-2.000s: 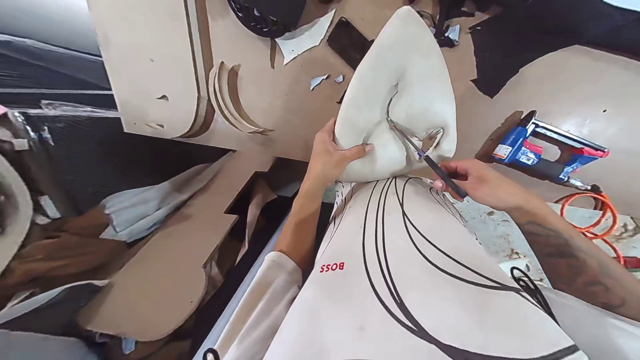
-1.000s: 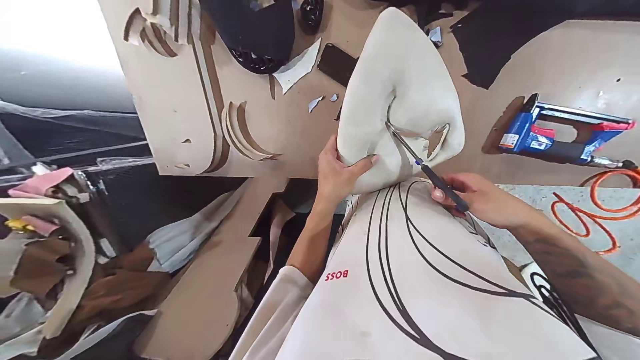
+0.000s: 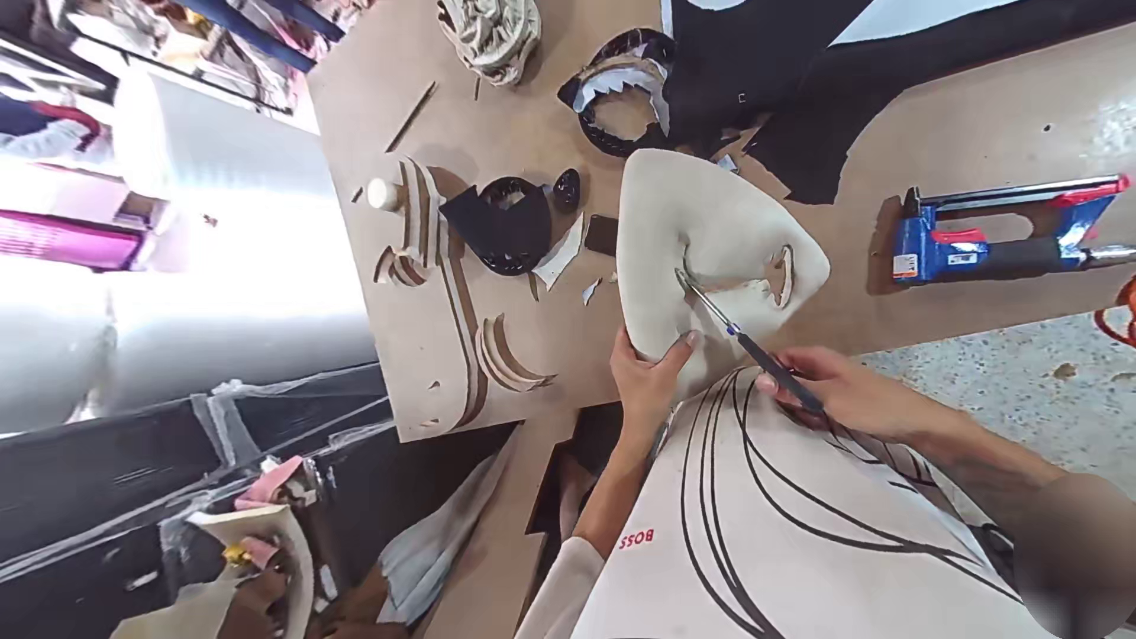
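A cream, padded, rounded-triangular piece (image 3: 657,213), with creases and a slit in its surface, stands at the table edge against my body. My left hand (image 3: 652,373) grips its lower left edge, thumb on the near face. In my right hand (image 3: 821,390) are long-nosed scissors or pliers (image 3: 768,366) with dark handles; which of the two I cannot tell. Their metal tips touch the crease near the middle of the piece. The slit (image 3: 781,277) gapes to the right of the tips, with a rough tan edge.
A blue and red staple gun (image 3: 1003,232) lies at the right, joined to a hose. Black fabric (image 3: 799,98), a phone-like dark object (image 3: 602,234), tape-like black rings (image 3: 508,226) and curved board strips (image 3: 506,359) lie on the table. Dark wrapped furniture (image 3: 106,479) stands at the left.
The view has shifted to take in more of the table and the left side. The padded piece has turned and tilted somewhat. Both hands keep their holds.
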